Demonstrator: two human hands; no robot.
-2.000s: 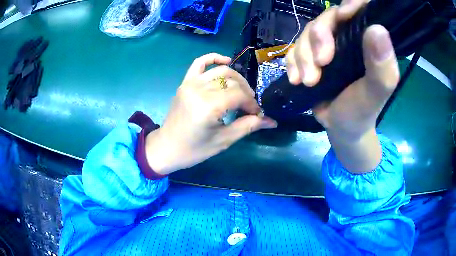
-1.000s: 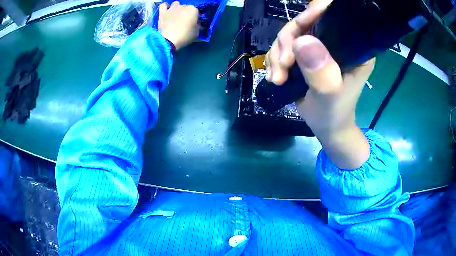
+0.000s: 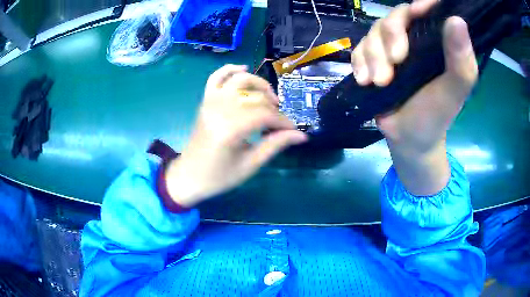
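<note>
The black device housing lies on the green bench with a blue-and-white circuit board in it. An orange flat cable and a thin white cable lie over the housing. My right hand grips a thick black electric screwdriver, its end over the board. My left hand is at the housing's front left corner, thumb and index fingertips together near the screwdriver's end. It is blurred, and I cannot tell whether a screw is between the fingertips.
A blue parts bin with dark screws stands at the back, beside a clear plastic bag with dark contents. A pile of dark strips lies on the bench at the far left. A pale rail runs behind.
My left hand was at the blue bin one second ago and is now back at the housing. The screwdriver has tilted and shifted right, showing more of the board.
</note>
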